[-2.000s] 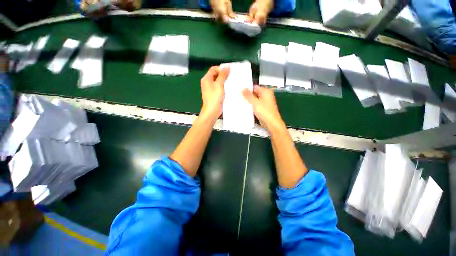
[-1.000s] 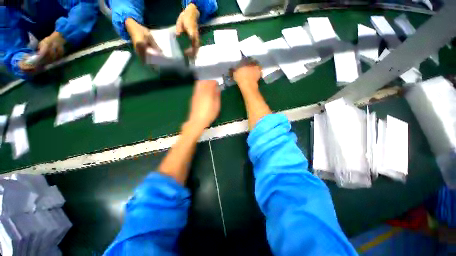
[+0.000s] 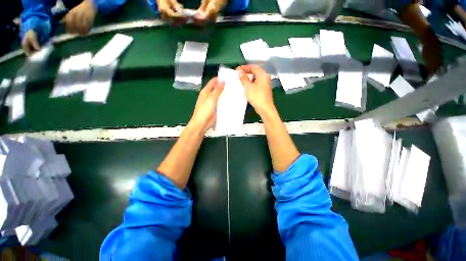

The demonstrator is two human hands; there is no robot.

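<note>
My left hand (image 3: 207, 103) and my right hand (image 3: 257, 87) hold a folded white leaflet (image 3: 231, 104) upright between them, over the near rail of the belt. My left fingers are on its left edge, my right fingers at its upper right corner. No clear rim shows on it. White packed pieces (image 3: 191, 63) with clear edges lie beyond my hands on the green conveyor belt (image 3: 148, 86), some overlapping at the right. A pile of packed pieces (image 3: 369, 168) stands on the ledge at the right. An uneven leaflet stack (image 3: 33, 186) stands at the far left.
The whitish belt side rail (image 3: 112, 134) crosses in front of the dark green ledge (image 3: 153, 204). A slanting support post (image 3: 419, 102) and a large white bundle (image 3: 452, 153) are at the right. Several hands and blue sleeves of other people show across the belt, one hand pair (image 3: 190, 14) at the top.
My hands were over the pieces on the belt and have come back together around a leaflet. The opposite person's hands have drawn back, and a piece lies on the belt before them.
</note>
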